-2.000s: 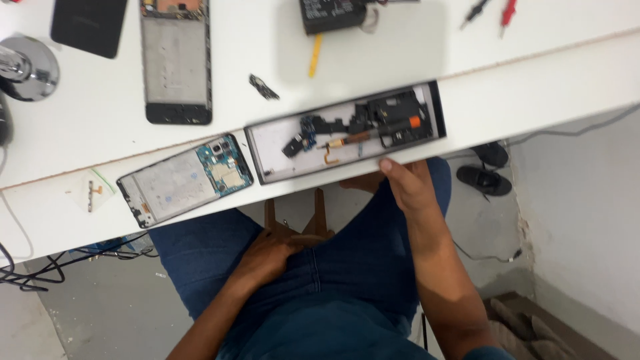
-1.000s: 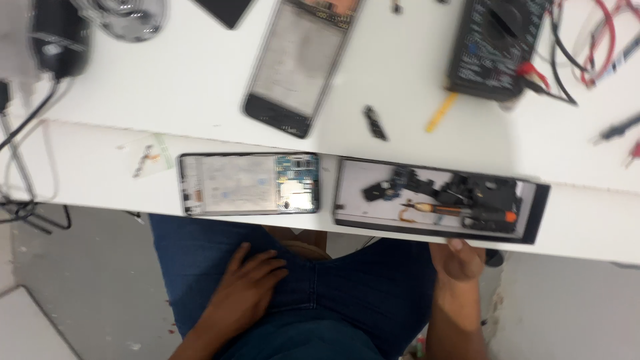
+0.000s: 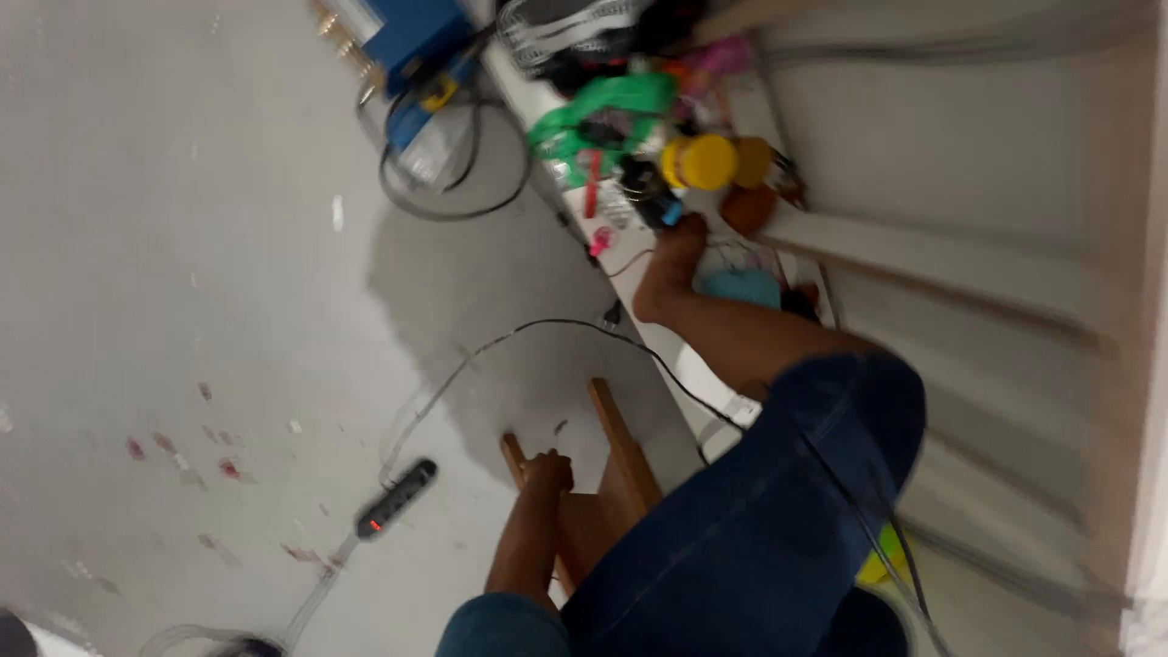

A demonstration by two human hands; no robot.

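Note:
My left hand reaches down at the lower middle, its fingers curled over one bar of a wooden stool or chair frame. The image is blurred, so the exact hold of the fingers is not sharp. A second wooden bar stands to the right of the hand, beside my thigh in blue jeans. My right hand is outside the frame. A black power strip with a red light lies on the floor left of my left hand. A black cable curves from near the strip toward my knee.
My bare foot rests on a low white shelf holding a green plastic bag, yellow-lidded containers and a dark bottle. A blue box and looped cable stand at the top. A plug lies near the shelf edge.
The view has swung from the white worktop with opened phones down to the floor. My left hand has gone from my thigh to the wooden bar. My right hand has left the view.

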